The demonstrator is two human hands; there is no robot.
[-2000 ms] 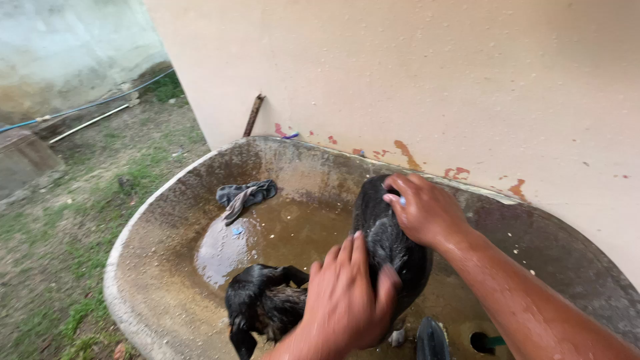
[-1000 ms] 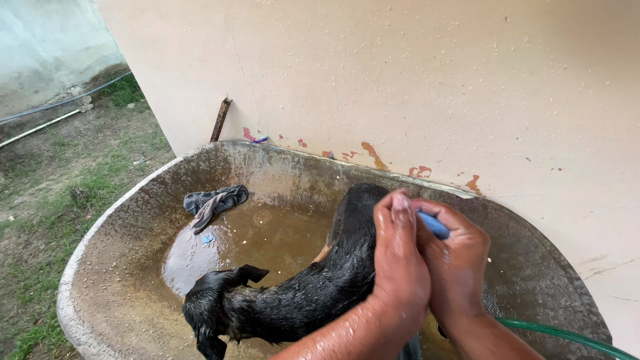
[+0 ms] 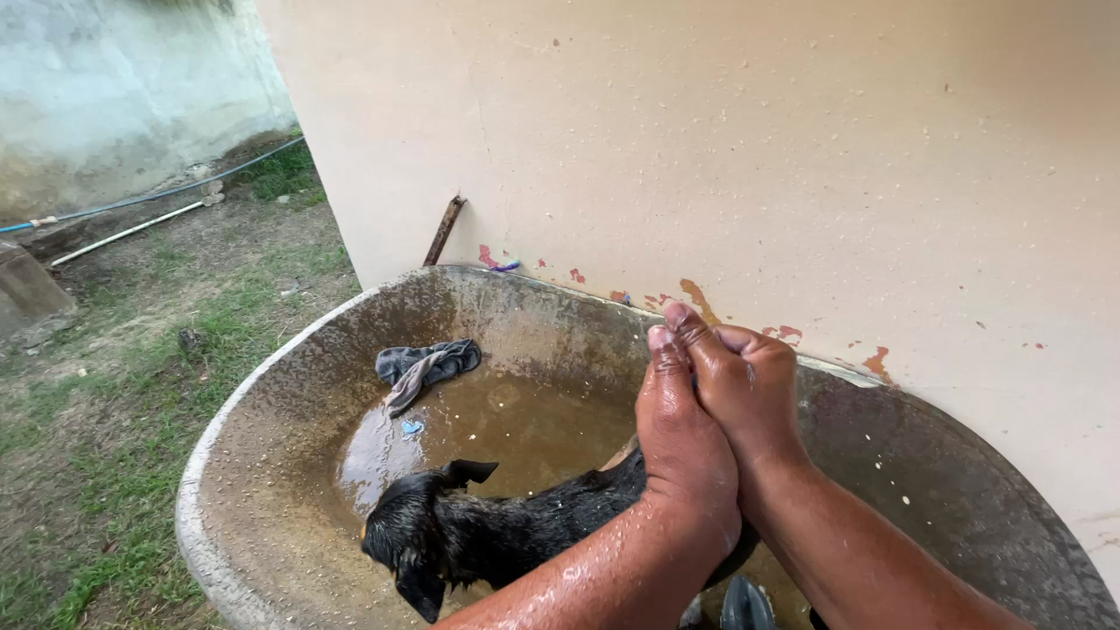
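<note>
My left hand (image 3: 687,429) and my right hand (image 3: 748,385) are pressed together, wet, above the dog's back. A sliver of something bluish shows between them, mostly hidden by the fingers. Below them a wet black dog (image 3: 525,529) stands in a large stone-like basin (image 3: 262,411), its head toward the lower left and its rear hidden behind my hands and forearms. Shallow brownish water covers the basin floor. A dark grey wet cloth (image 3: 429,367) lies at the basin's far left side, with a small blue piece (image 3: 412,427) near it.
A peach wall (image 3: 700,157) with peeling paint rises directly behind the basin. A rusty metal bar (image 3: 444,230) leans there, near a purple object (image 3: 506,266) on the rim. Grass, a white pipe (image 3: 127,234) and a blue hose (image 3: 184,187) are at left. A dark object (image 3: 746,604) is at bottom.
My hands were apart over the dog's back two seconds ago, then came together around a blue thing; now they are clasped, with it mostly hidden. The green hose seen at lower right is out of sight.
</note>
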